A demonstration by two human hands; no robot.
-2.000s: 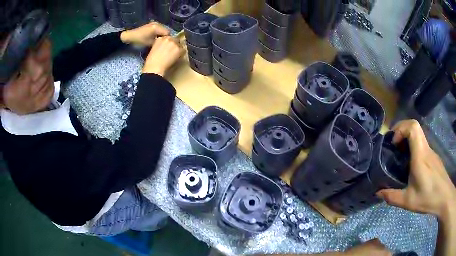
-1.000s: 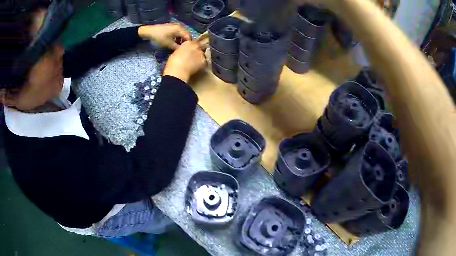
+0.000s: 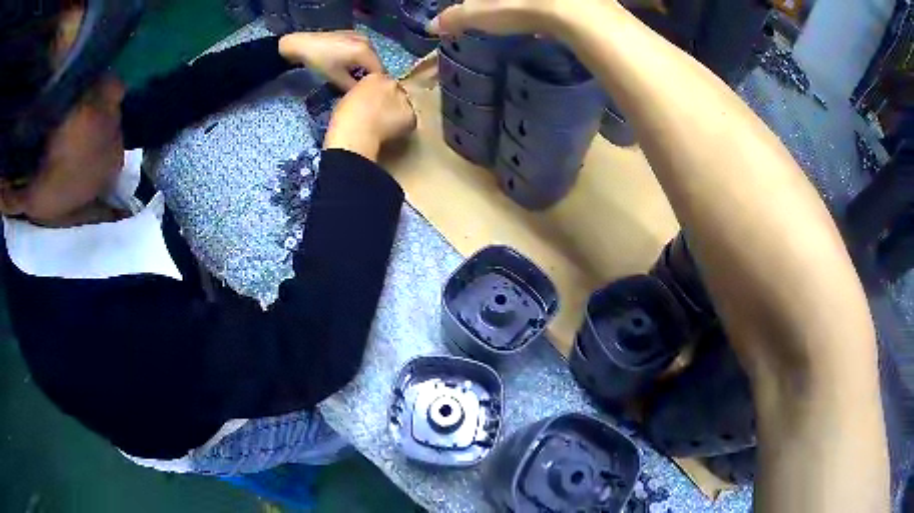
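Note:
My right hand (image 3: 493, 17) is at the top edge, partly cut off. Its fingers are on the top dark grey housing of a stack (image 3: 471, 105), and my forearm crosses the right side of the view. A second stack (image 3: 546, 135) stands close beside it. Open-topped housings with round hubs stand nearer: one at the centre (image 3: 500, 301), one with a bright inside (image 3: 446, 410), one at the bottom edge (image 3: 576, 476) and one on the cardboard's edge (image 3: 634, 331). My left hand is not in view.
A person in a dark sleeve (image 3: 331, 250) sits at left, hands together beside the stacks. Small fittings (image 3: 293, 190) lie on bubble wrap (image 3: 225, 180). Brown cardboard (image 3: 631, 200) lies under the stacks. More housings (image 3: 702, 401) are partly behind my forearm.
My right hand has moved from the housings at right to the far left stack, carrying a dark housing across. The left stack now looks taller. My left hand has left the bottom edge.

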